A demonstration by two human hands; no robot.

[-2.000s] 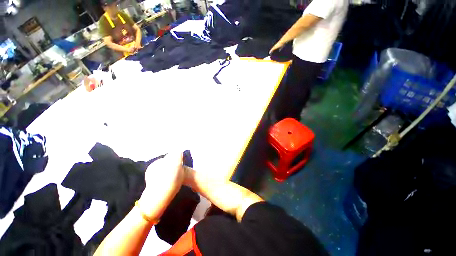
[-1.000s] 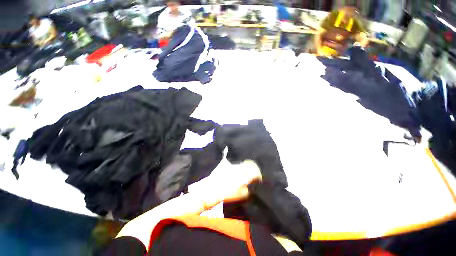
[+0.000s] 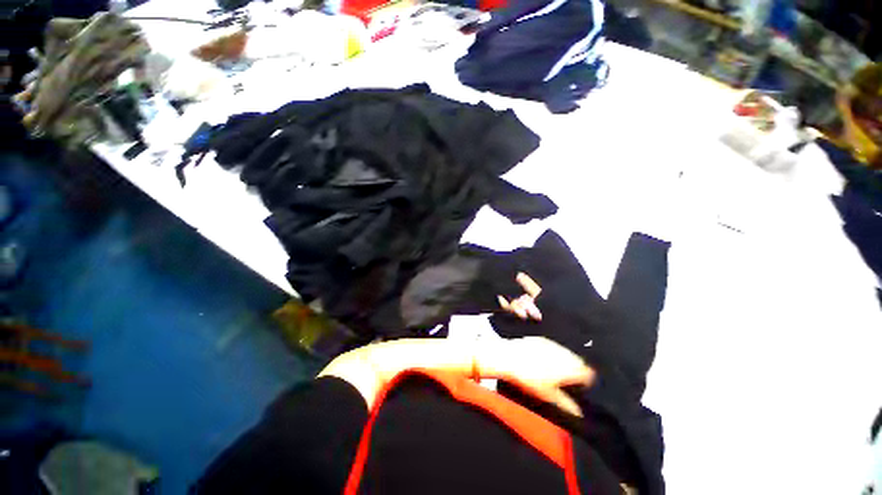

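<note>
A black garment (image 3: 633, 319) with long leg-like or sleeve-like parts lies on the white table in front of me. My left hand (image 3: 551, 372), with an orange band at its wrist, reaches across the garment's near part. Its fingers are blurred, and whether they grip cloth is unclear. Other fingers, apparently of my right hand (image 3: 523, 298), show farther forward against the black cloth. The rest of that hand is hidden. A crumpled black garment pile (image 3: 387, 184) lies beyond and to the left, with a greyer patch (image 3: 437, 290) at its near side.
The white table (image 3: 764, 319) has its edge on the left, above a blue floor (image 3: 164, 338). A navy heap with white stripes (image 3: 542, 48) lies at the back. Mixed cloth and small items lie at the far left. Part of a person (image 3: 861, 116) shows at the right edge.
The view has swung left, then turned down toward the pile and table edge. The black cloth at my hands, bunched earlier, now lies more spread out, with its long parts pointing away.
</note>
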